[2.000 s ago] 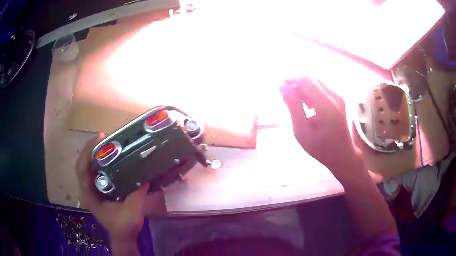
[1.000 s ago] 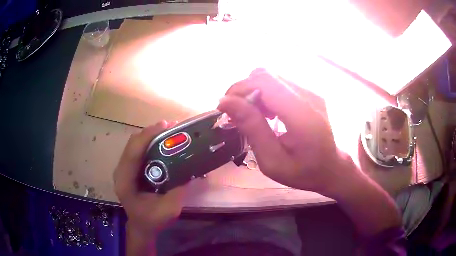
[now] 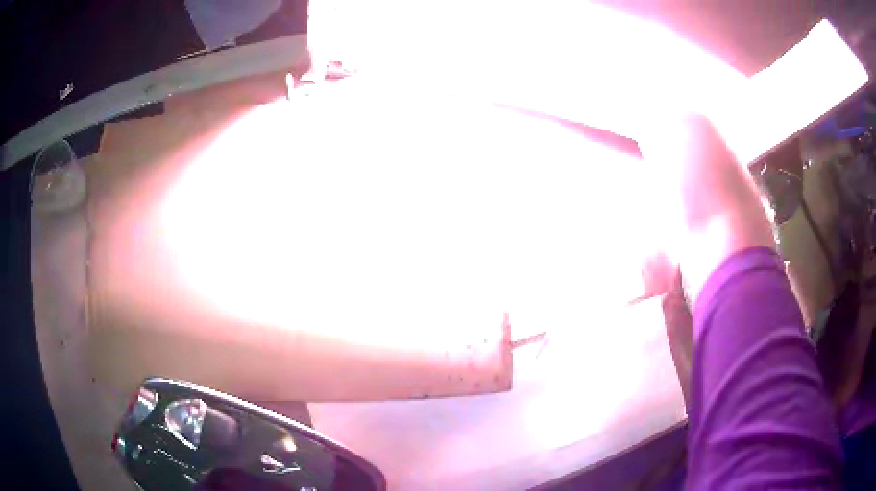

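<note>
The glossy green car body shell [image 3: 240, 446] is at the lower left, cut off by the bottom edge. A clear oval lamp and a silver rim show on it. My left hand cannot be made out; the shell's lower part is out of the picture. My right hand [image 3: 696, 168] reaches forward at the right, away from the shell. It is washed out by glare, so its fingers and anything in them cannot be told. The purple sleeve covers my right forearm.
A brown cardboard pad [image 3: 423, 369] lies on the bench behind the shell. White paper [image 3: 615, 369] lies right of it. A clear plastic cup [image 3: 58, 182] is at the far left. Intense glare hides the bench centre. A bright upright panel [image 3: 807, 86] stands at the far right.
My right hand has left the shell and moved forward and right into the glare. The shell now sits lower left with a different end showing. The view has shifted; my left hand is no longer visible.
</note>
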